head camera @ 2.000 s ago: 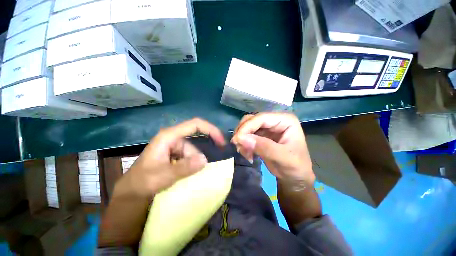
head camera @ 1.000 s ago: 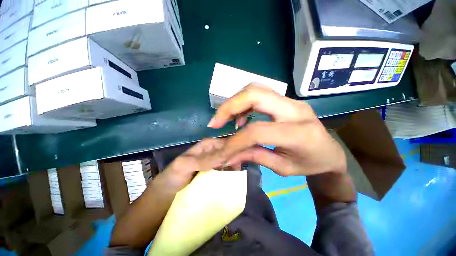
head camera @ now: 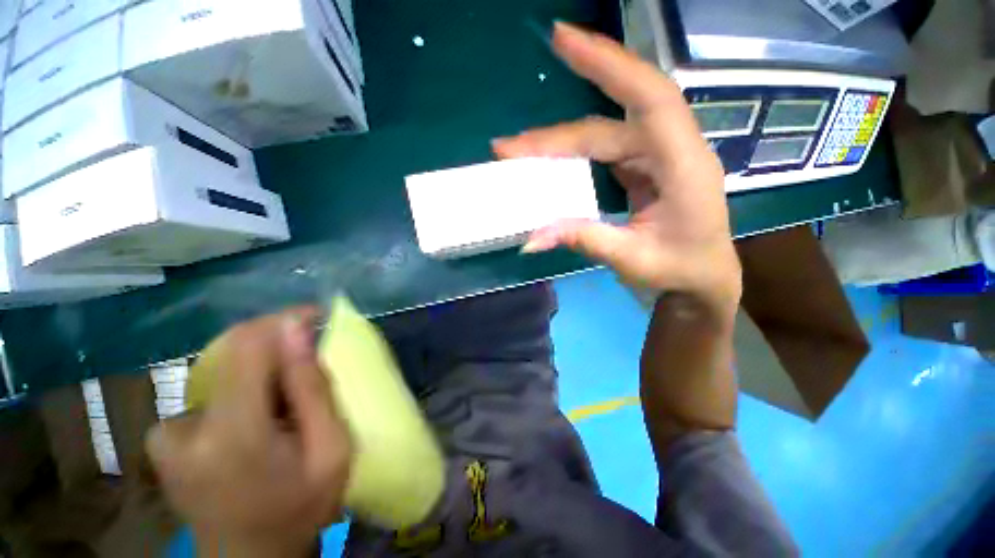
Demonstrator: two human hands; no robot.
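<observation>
A white retail box [head camera: 502, 204] lies on the green bench near its front edge. My right hand [head camera: 666, 180] is around the box's right end, with the thumb at its front side and a finger at its back edge. The index finger is raised and points away. My left hand [head camera: 256, 431], blurred, holds the curled pale-yellow label sheet [head camera: 382, 425] in front of the bench edge. I cannot make out any sticker at my fingertips.
Stacked white boxes [head camera: 153, 185] stand at the left of the bench [head camera: 360, 234]. A digital scale [head camera: 791, 125] is at the right, with a printed sheet [head camera: 851, 9] on its pan. Open brown cartons [head camera: 802, 316] stand below on both sides. Brown paper [head camera: 949, 65] lies right of the scale.
My hands have moved apart. The left moved left and down with the yellow sheet. The right moved up to the white box, which is now turned straighter.
</observation>
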